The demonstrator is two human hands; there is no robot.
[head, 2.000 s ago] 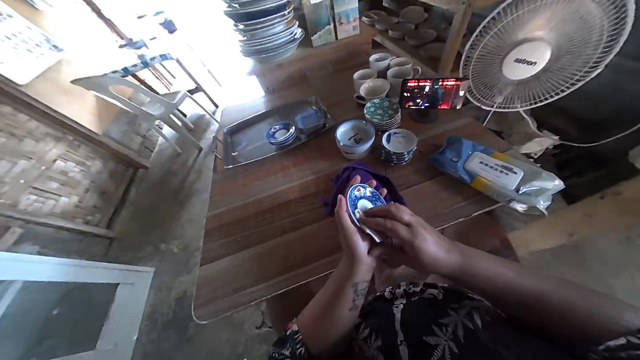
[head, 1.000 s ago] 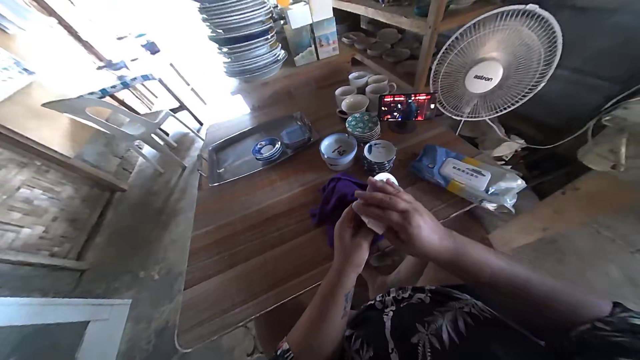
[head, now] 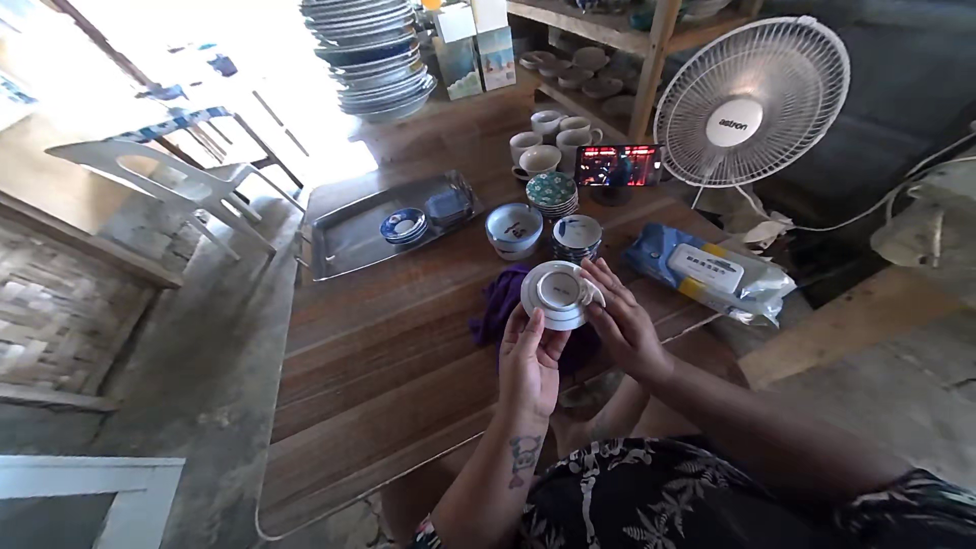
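Observation:
My left hand (head: 534, 358) grips the lower rim of a small white saucer (head: 540, 305), whose underside with its foot ring faces up. At the saucer's right edge, my right hand (head: 621, 316) has its fingers around a small white wipe (head: 592, 293). A purple cloth (head: 499, 305) lies on the table behind and below the hands. Just beyond stand a blue-and-white bowl (head: 514, 231), a stack of small blue-and-white dishes (head: 577, 235) and a stack of green patterned dishes (head: 552, 192).
A metal tray (head: 347, 248) holds small blue saucers (head: 403, 226) and a blue dish. White mugs (head: 572, 145), a phone on a stand (head: 619, 166), a fan (head: 751, 103) and a wet-wipes pack (head: 709, 271) stand or lie farther back. Tall plates (head: 374, 57) rise at the back left.
The saucer showed its blue patterned face two seconds ago; its white underside now faces up. My right hand has moved from over it to its right edge.

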